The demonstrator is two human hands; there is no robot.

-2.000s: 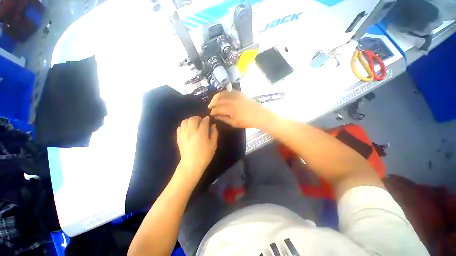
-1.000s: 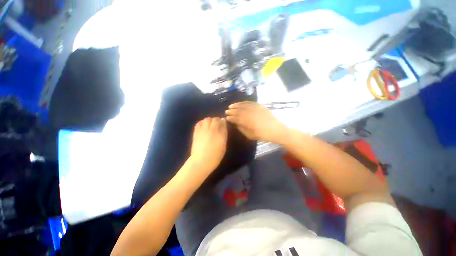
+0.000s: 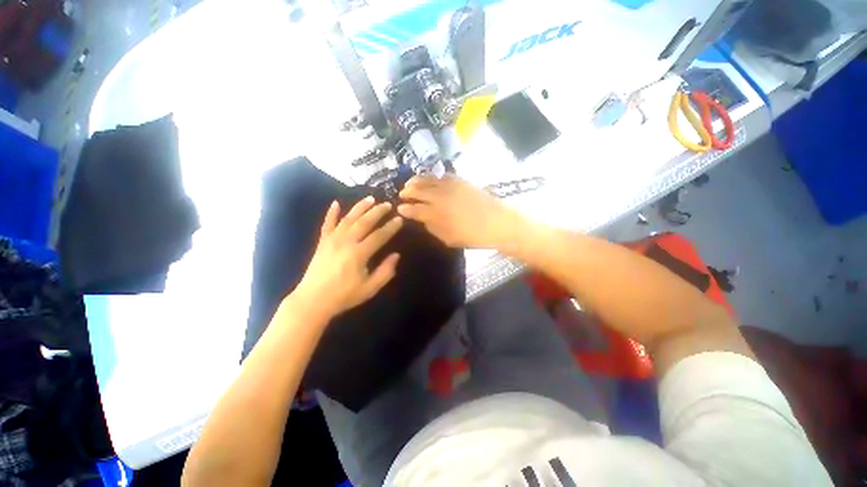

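A black garment panel [image 3: 380, 323] lies on the white machine table and hangs over its front edge toward my lap. Its top reaches the presser foot and needle area [image 3: 418, 152] of the sewing machine. My left hand [image 3: 356, 252] lies flat on the panel with its fingers spread. My right hand [image 3: 452, 211] is on the cloth beside the needle area, with its fingertips together at the cloth's edge. Whether the right fingertips pinch the cloth is hidden.
Stacked black panels [image 3: 128, 209] lie on the table's left. Right of the needle are a yellow patch [image 3: 472, 118], a dark rectangle [image 3: 523, 125], a slim metal tool [image 3: 516, 186] and scissors [image 3: 701, 122]. A red stool [image 3: 680, 252] stands right of my knees.
My left hand has opened from bent fingers to spread fingers and moved slightly left. The panel's lower part now hangs differently, with a corner over my lap. My right hand stays near the needle.
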